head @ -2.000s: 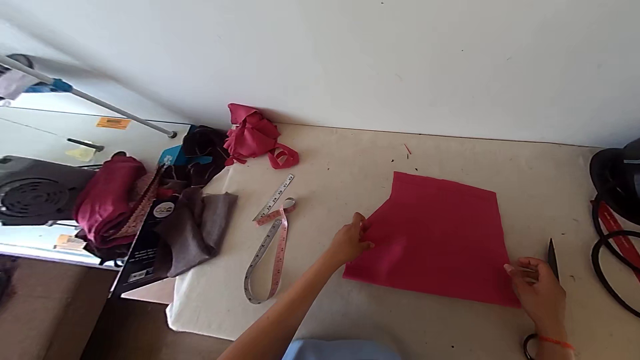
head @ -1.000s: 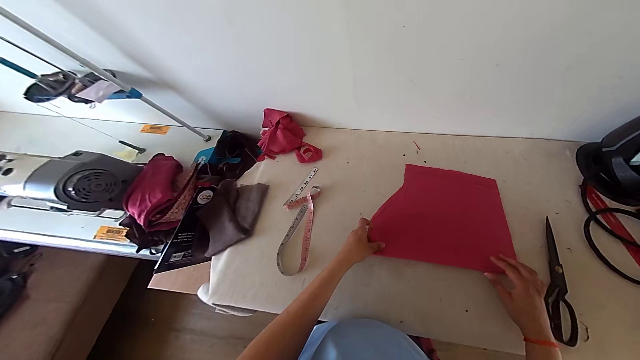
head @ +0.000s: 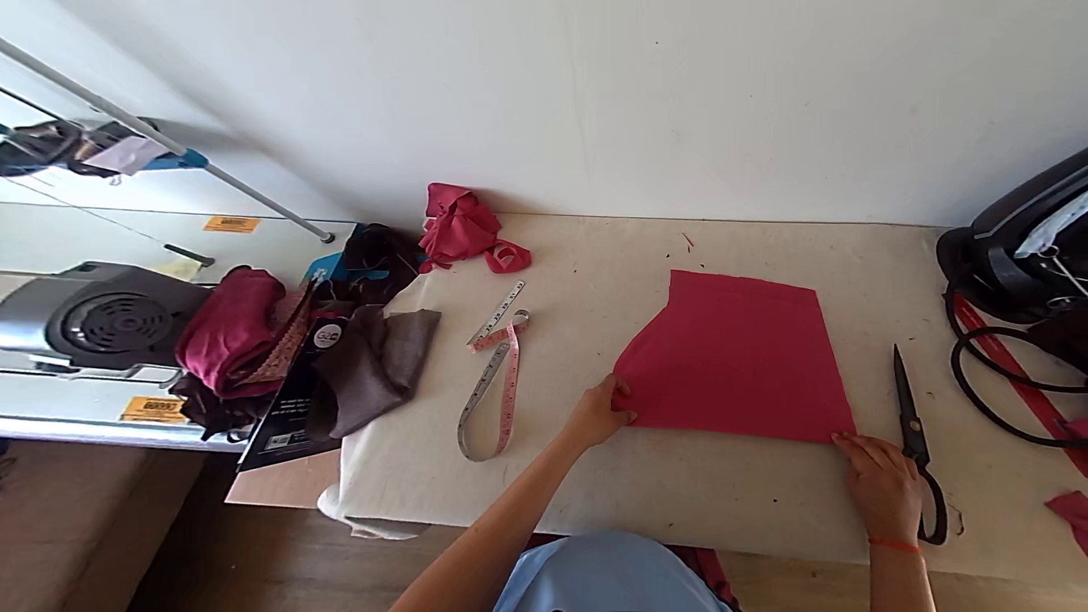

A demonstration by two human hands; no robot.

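A cut piece of dark pink fabric [head: 739,357] lies flat on the cloth-covered table [head: 680,501]. My left hand [head: 602,411] pinches its lower left corner between thumb and fingers. At the lower right corner, the fingertips of my right hand [head: 884,480] touch the fabric's edge; whether they grip it is hard to tell. Black-handled fabric shears [head: 914,438] lie just right of that hand, blades pointing to the wall. A pink and white tape measure [head: 510,382] lies loosely looped to the left of the fabric.
Crumpled pink fabric [head: 459,225] rests by the wall. Brown cloth [head: 382,365] and a maroon cloth bundle [head: 229,327] lie at the left, beside a grey sewing machine [head: 110,314]. A black appliance [head: 1028,238] with a looped black cord [head: 960,365] stands at the right.
My right hand was over the shears' handles two seconds ago and now rests left of them, at the fabric corner. The view has shifted.
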